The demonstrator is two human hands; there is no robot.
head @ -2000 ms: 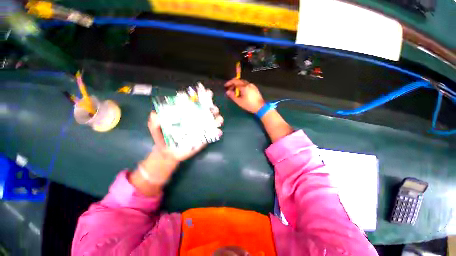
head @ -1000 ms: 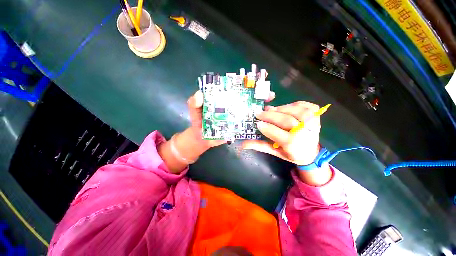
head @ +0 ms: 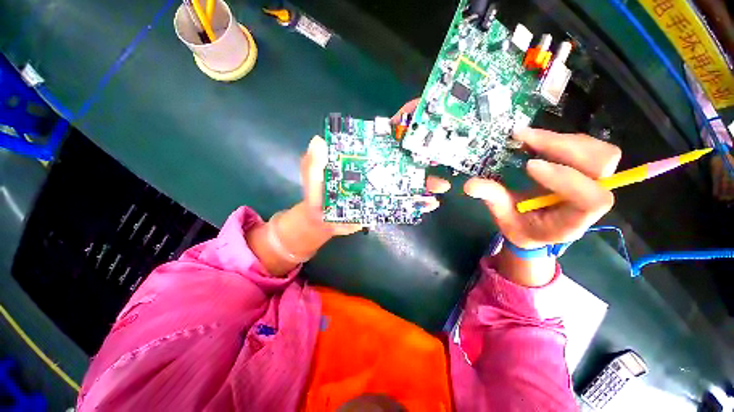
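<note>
My left hand (head: 312,197), with a pale bangle, holds a green circuit board (head: 362,189) by its edges, component side up, in front of me. My right hand (head: 563,189), with a blue wrist strap (head: 531,249), holds a second circuit board (head: 475,96) by its lower edge, raised and tilted. This board overlaps the upper right corner of the left one in the view; I cannot tell if they touch. A yellow pencil-like stick (head: 636,175) lies between my right fingers, pointing right.
A pen cup (head: 225,52) and a small orange-tipped bottle (head: 310,28) stand or lie at the upper left. A coiled blue cord (head: 684,256) runs right. A calculator (head: 613,378) and white paper (head: 575,314) are lower right. A yellow label strip (head: 692,48) is upper right.
One board showed in my hands a second ago; now two show apart, the second lifted up and right by my right hand. Two seconds ago my right hand was over the dark strip.
</note>
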